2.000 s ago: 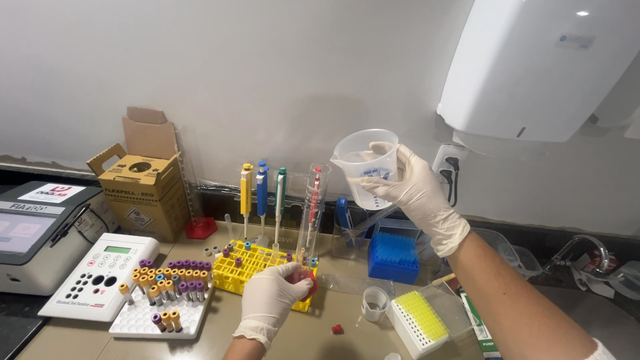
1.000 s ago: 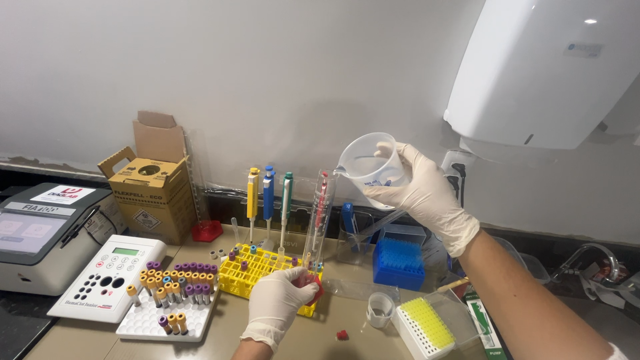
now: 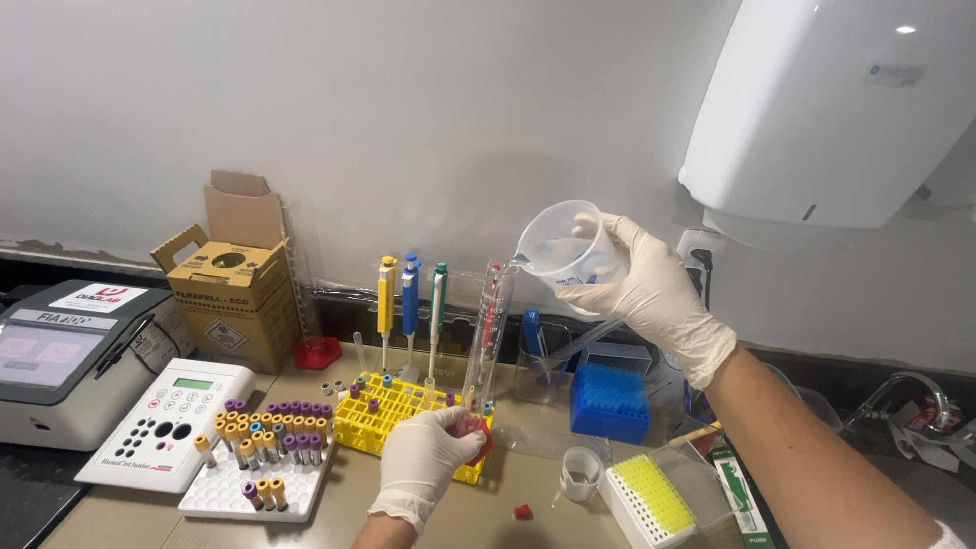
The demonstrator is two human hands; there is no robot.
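Observation:
My right hand (image 3: 648,282), in a white glove, grips a translucent plastic beaker (image 3: 568,252) and tilts it left, so its spout is at the mouth of a clear graduated cylinder (image 3: 483,335). Whether liquid runs from the spout is hard to tell. My left hand (image 3: 435,457), gloved too, holds the cylinder's red base (image 3: 480,442) in front of the yellow tube rack (image 3: 366,423). The cylinder stands nearly upright, with a red pipette seen through or behind it. Yellow, blue and green-topped pipettes (image 3: 438,313) stand behind the rack.
Capped tubes fill part of a white tray (image 3: 229,488) beside a white analyzer (image 3: 179,412). A cardboard sharps box (image 3: 236,305) is behind. At right are a blue tip box (image 3: 610,404), a yellow tip box (image 3: 648,503), a small cup (image 3: 581,474) and a red stopper (image 3: 522,512).
My right hand has tipped the beaker from nearly upright to a left tilt, bringing its spout to the cylinder's mouth. My left hand stays at the red base.

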